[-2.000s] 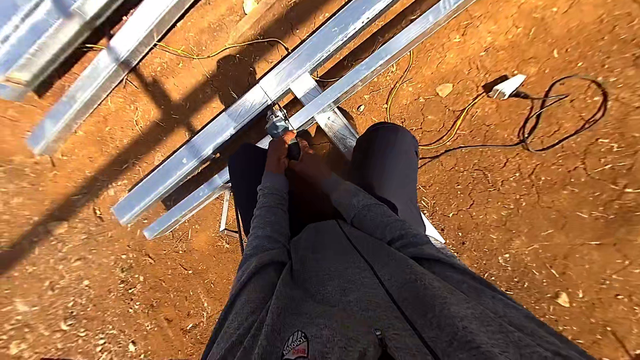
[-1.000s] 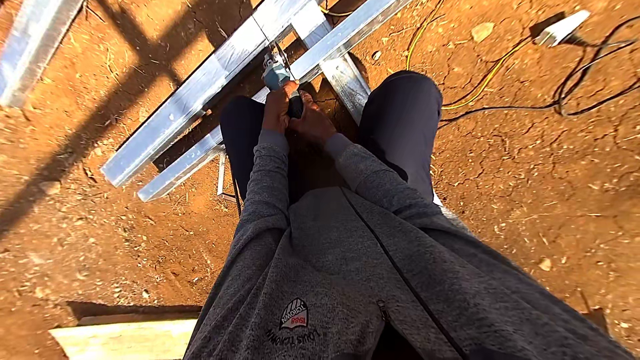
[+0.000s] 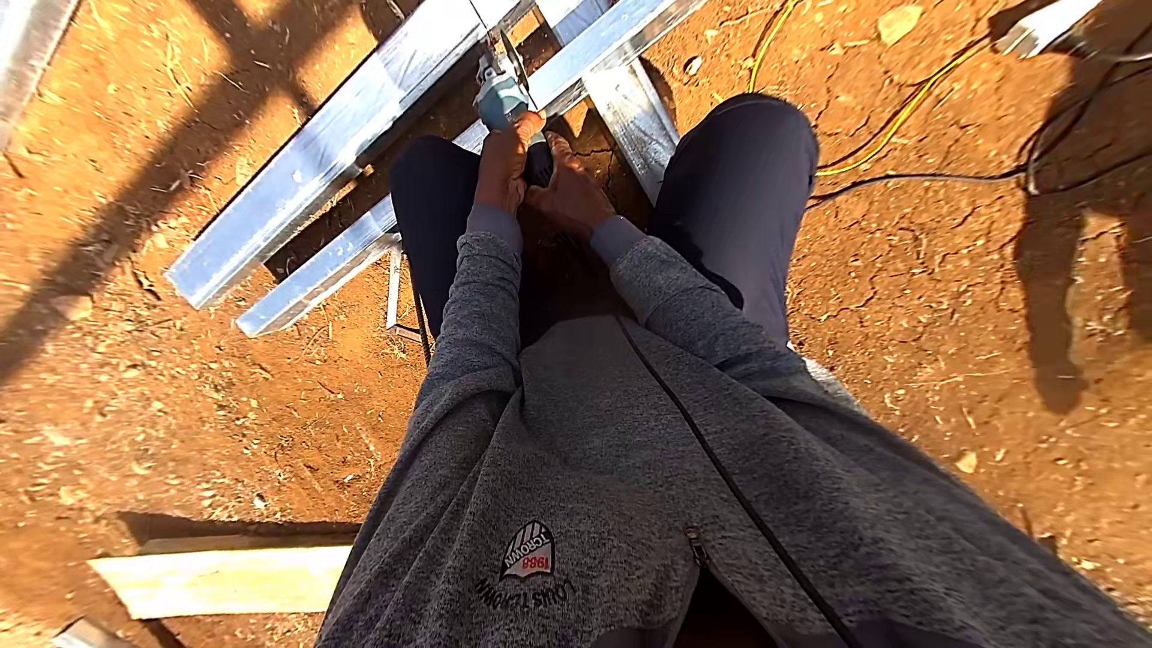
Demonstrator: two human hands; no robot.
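Observation:
Both of my hands are on an angle grinder point(image 3: 502, 97) with a teal body and a black handle, between my knees. My left hand point(image 3: 506, 160) grips it near the body, and my right hand point(image 3: 569, 184) is wrapped around its black rear part. The grinder's thin disc point(image 3: 515, 61) stands on edge beside a wide galvanized steel channel point(image 3: 346, 135). A narrower steel channel point(image 3: 328, 270) runs alongside, under the grinder and my left leg. Whether the disc touches metal cannot be told.
A short metal piece point(image 3: 634, 121) lies crosswise by my right knee. Yellow cable point(image 3: 886, 135) and black cable point(image 3: 936, 177) cross the soil at right, near a white connector or socket block point(image 3: 1048, 27). A wooden board point(image 3: 225, 579) lies at lower left; another metal length point(image 3: 31, 54) is at upper left.
The view has shifted, bringing the wooden board into sight at lower left. Both hands remain on the grinder between the knees.

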